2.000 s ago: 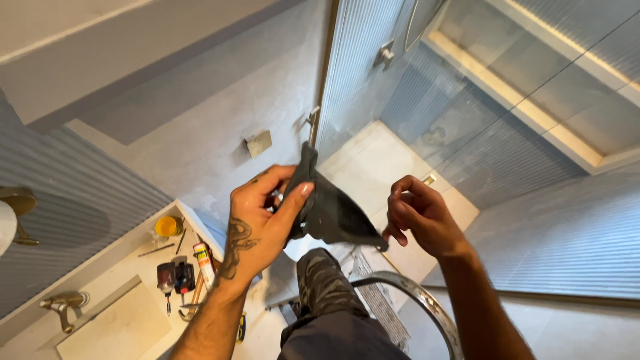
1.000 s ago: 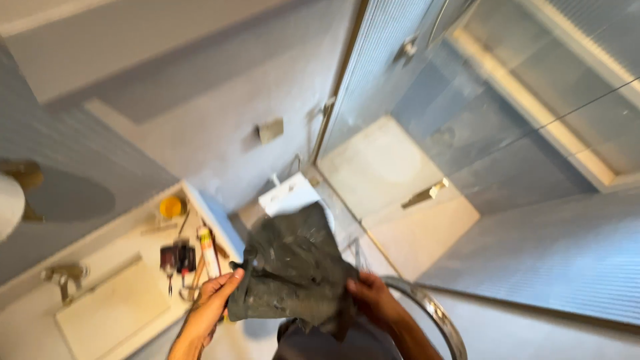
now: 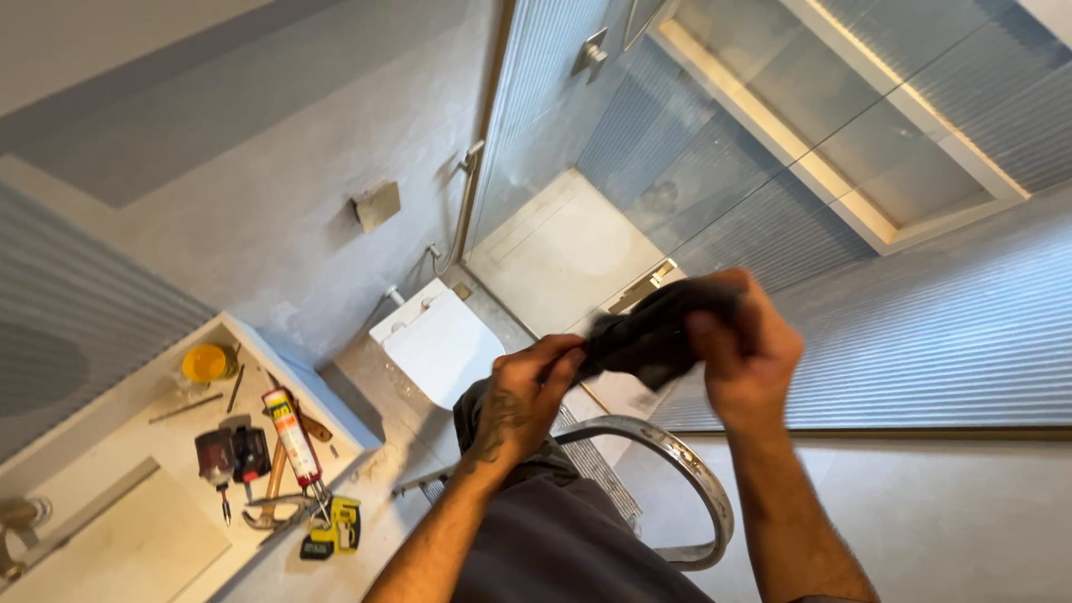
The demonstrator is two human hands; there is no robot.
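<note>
A dark cloth, blurred by motion, is bunched and stretched between my two hands in front of my body. My left hand, with a tattoo near the wrist, pinches its left end between thumb and fingers. My right hand is raised a little higher and grips the right end, thumb toward me. Part of the cloth hangs down between the hands. Its far edge lies hidden behind my right fingers.
On the vanity counter at left lie a sealant cartridge, a claw hammer, a cordless drill and a yellow cup. A yellow power tool is beside it. Below me are a metal ladder's curved rail and a white toilet; a glass shower panel stands right.
The cloth was spread wide and low between my hands one second ago; now it is bunched and higher. Both hands have moved up, the right one clearly to the right.
</note>
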